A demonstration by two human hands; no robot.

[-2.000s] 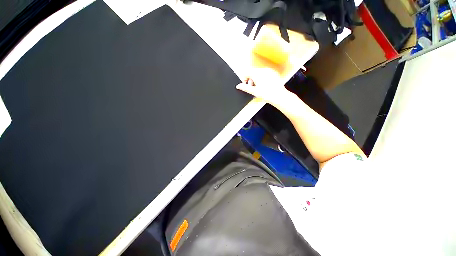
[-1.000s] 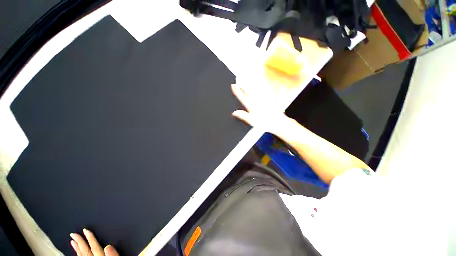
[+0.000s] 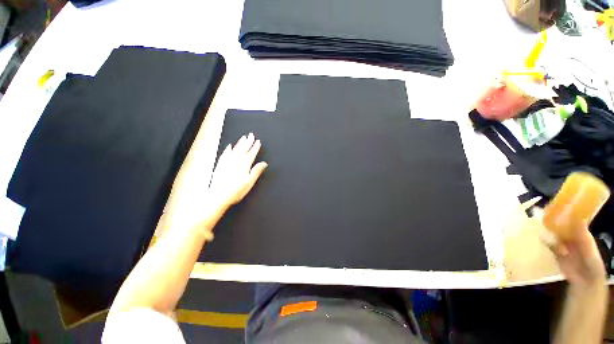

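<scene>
The cut panel, a flat black sheet with square notched far corners, lies in front of me with its near side along the table's front edge. My left hand rests flat on its left part, fingers spread. My right hand holds the orange-yellow glue bottle raised at the far right, off the panel. The hand and bottle are slightly blurred, and the fingers are partly hidden behind the bottle.
A thick black pile lies at left. A neat stack of black panels stands at the far side. Tangled black straps, a pink-red pot and a small green-topped bottle are at right. A yellow-green ring lies far left.
The view has swung to show the whole table. My left hand has moved up onto the panel's left part. My right hand has left the panel's corner and picked up the glue bottle.
</scene>
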